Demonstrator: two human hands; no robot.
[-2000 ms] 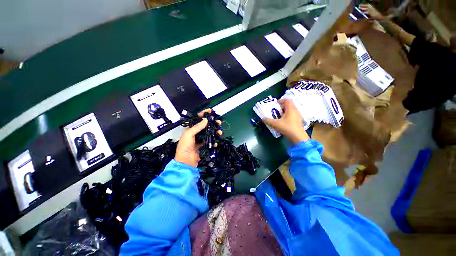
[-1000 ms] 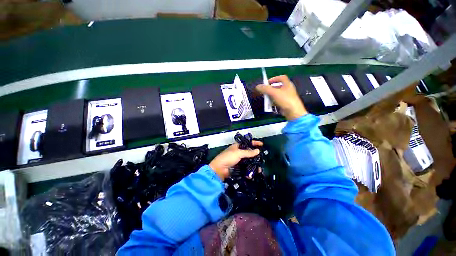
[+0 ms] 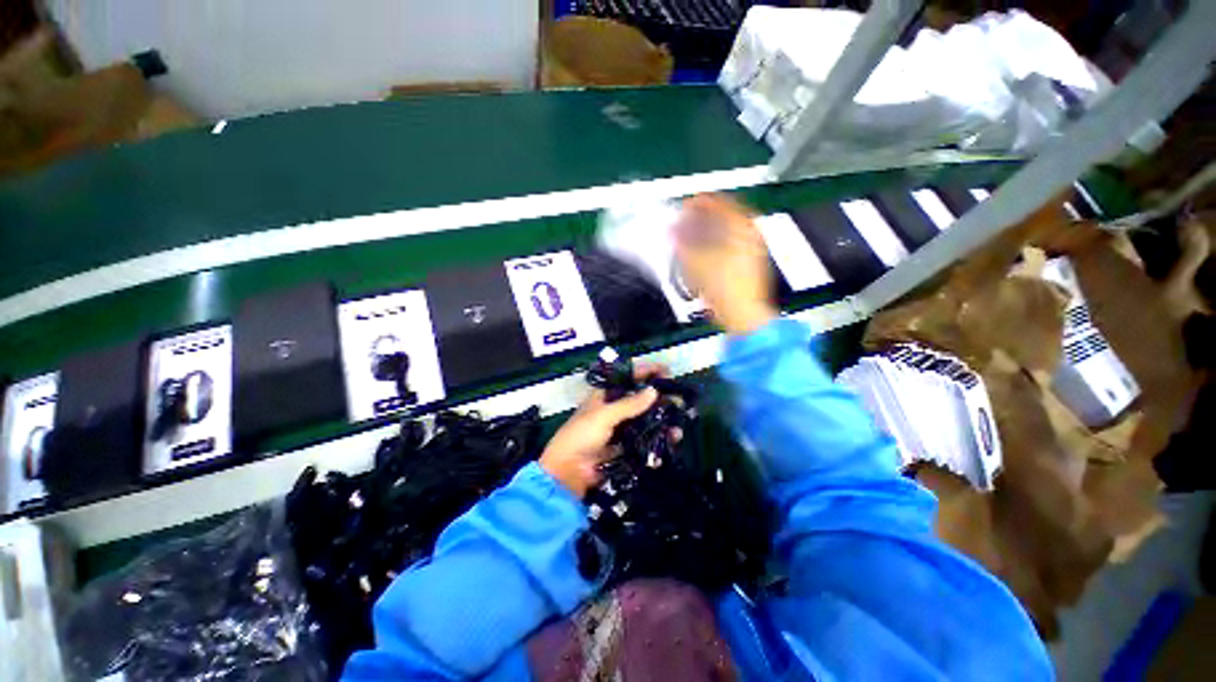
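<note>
My left hand [image 3: 596,433] holds a small bundle of black charging cable [image 3: 627,386] above a heap of loose black cables. My right hand [image 3: 727,260] is blurred over the belt and holds a blurred white leaflet [image 3: 643,237] by its edge. Black boxes with white leaflets lie in a row on the green belt. A leaflet [image 3: 551,304] with a band picture lies just left of my right hand, with no cable on it. The box leaflet [image 3: 387,357] farther left has a small cable bundle on it. A fanned leaflet stack [image 3: 930,410] lies at right.
A clear bag of cables [image 3: 187,606] lies at lower left. Leaflet bundles [image 3: 1096,357] lie on crumpled brown paper [image 3: 1054,500] at right. A pale metal post [image 3: 1054,147] slants across the belt. Shiny white plastic bags [image 3: 920,80] are piled behind it.
The row of boxes has shifted left. A leaflet formerly raised beside my right hand now lies flat in its box. My right hand has moved slightly left; my left hand still holds cable.
</note>
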